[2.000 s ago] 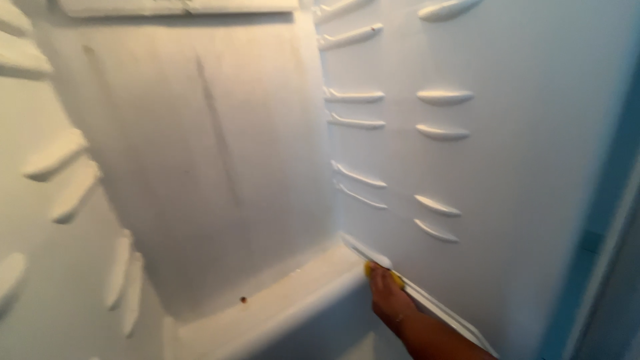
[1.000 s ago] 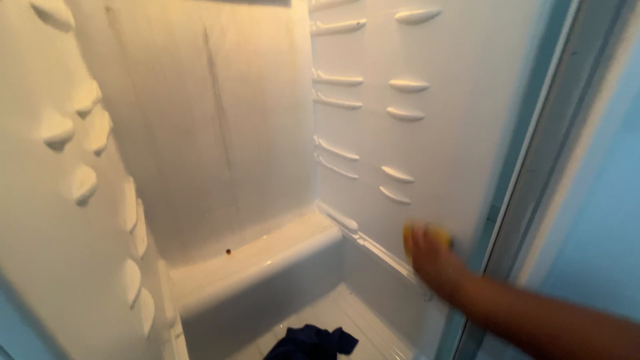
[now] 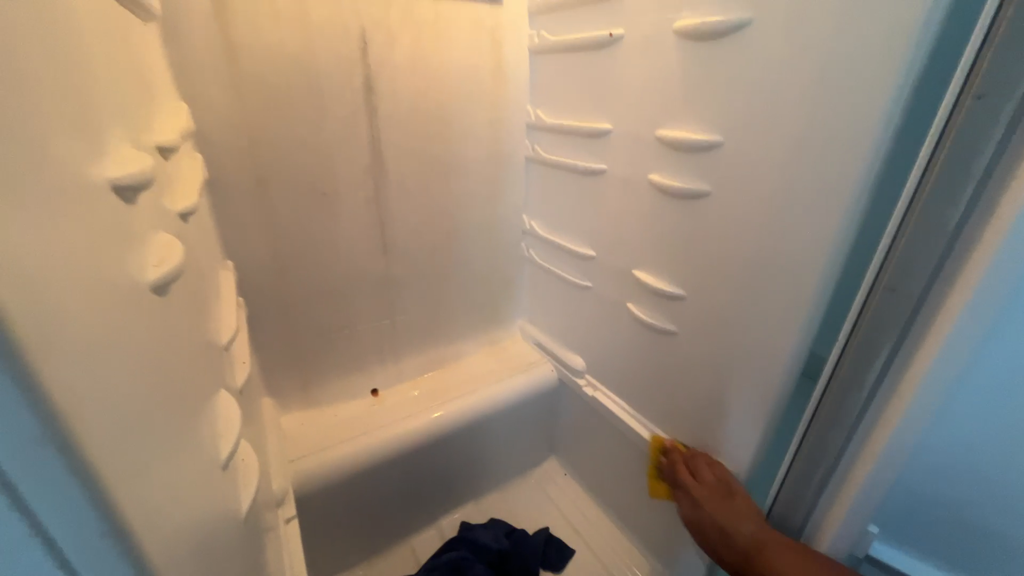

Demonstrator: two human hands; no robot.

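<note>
My right hand (image 3: 712,500) grips a yellow sponge (image 3: 660,470) at the lower front of the refrigerator's right inner wall (image 3: 744,264). The sponge touches the wall by the front end of a moulded ledge (image 3: 620,408). Below and to the left, a dark blue cloth (image 3: 496,548) lies crumpled on the white refrigerator floor (image 3: 536,504). My left hand is outside the picture.
Moulded shelf supports stick out from the left wall (image 3: 72,264) and the right wall. The back wall (image 3: 304,200) has a dark vertical streak. A raised step (image 3: 480,372) with a small brown spot crosses the back. The door-side edge (image 3: 888,264) stands at right.
My right hand with the sponge was farther back along the ledge two seconds ago, then higher on the wall; now it is low near the front. The view has shifted, showing the cloth.
</note>
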